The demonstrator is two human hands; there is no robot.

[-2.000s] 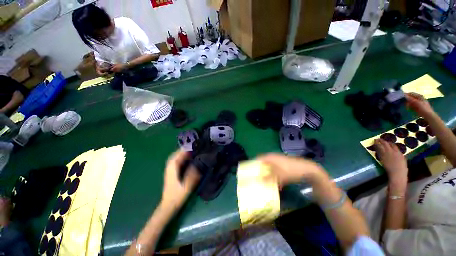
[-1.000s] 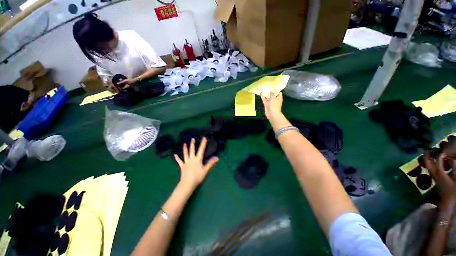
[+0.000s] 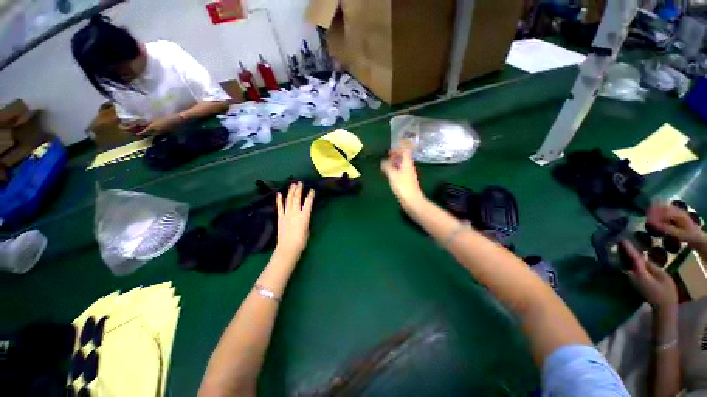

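My left hand (image 3: 294, 217) lies with spread fingers on the right part of a loose pile of black fan bases (image 3: 232, 233). My right hand (image 3: 401, 169) is raised over the bench beside a bagged fan (image 3: 446, 141), fingers partly apart, holding nothing that I can see. A curled yellow used liner (image 3: 335, 153) lies between the hands, beyond the pile. More fan bases (image 3: 496, 209) lie right of my right hand, partly hidden by my forearm.
A stack of pad sheets (image 3: 128, 341) is at lower left. Another bagged fan (image 3: 141, 231) lies at left. White blades (image 3: 298, 112) and a carton (image 3: 403, 50) stand at the far side. A metal post (image 3: 577, 101) rises at right. Workers sit across and at right.
My right hand has let go of the yellow liner, which now lies curled on the bench. My left hand and the black pile under it lie farther toward the far side; the pile is more gathered.
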